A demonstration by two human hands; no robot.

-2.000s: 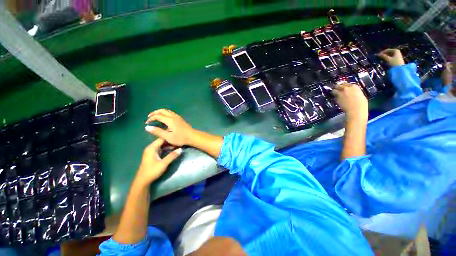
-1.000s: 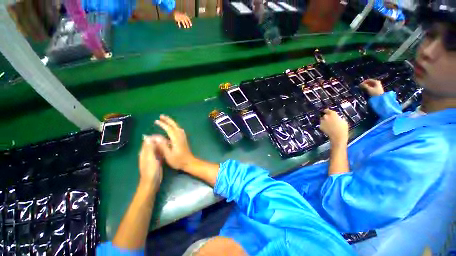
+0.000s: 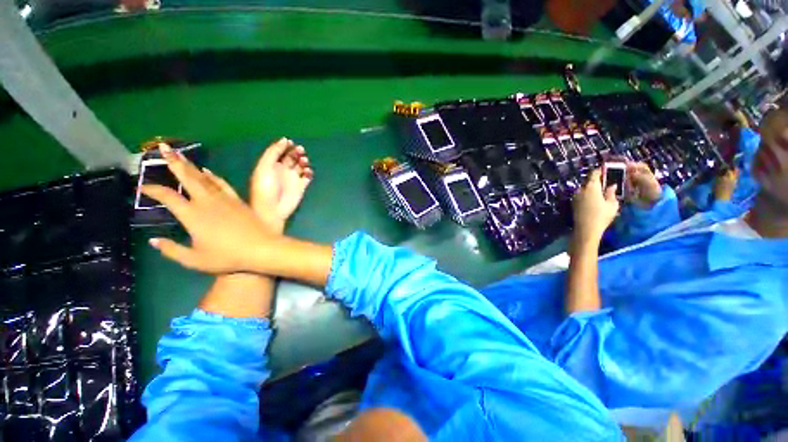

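My right hand (image 3: 212, 226) crosses over my left wrist, fingers spread to the left. Its fingertips overlap a white-bordered display module (image 3: 157, 192) on a stack with orange tails at the left; whether they touch it I cannot tell. No object shows in this hand. My left hand (image 3: 281, 186) points up the bench from under my right arm, palm partly turned up, fingers loosely curled and apart, nothing visible in it. A black blister tray (image 3: 65, 285) lies on the green bench at the left, beside the stack.
Right of my hands stand three module stacks, one nearest me (image 3: 415, 196). Beyond them, black trays (image 3: 510, 168) hold rows of modules. A person in a blue smock at the right holds a module (image 3: 614, 178) in both hands. A pale post (image 3: 60, 95) rises at upper left.
My hands were together over the bench; now they are crossed. The right has moved left over the stack, the left further up the bench. The neighbour now holds up a module.
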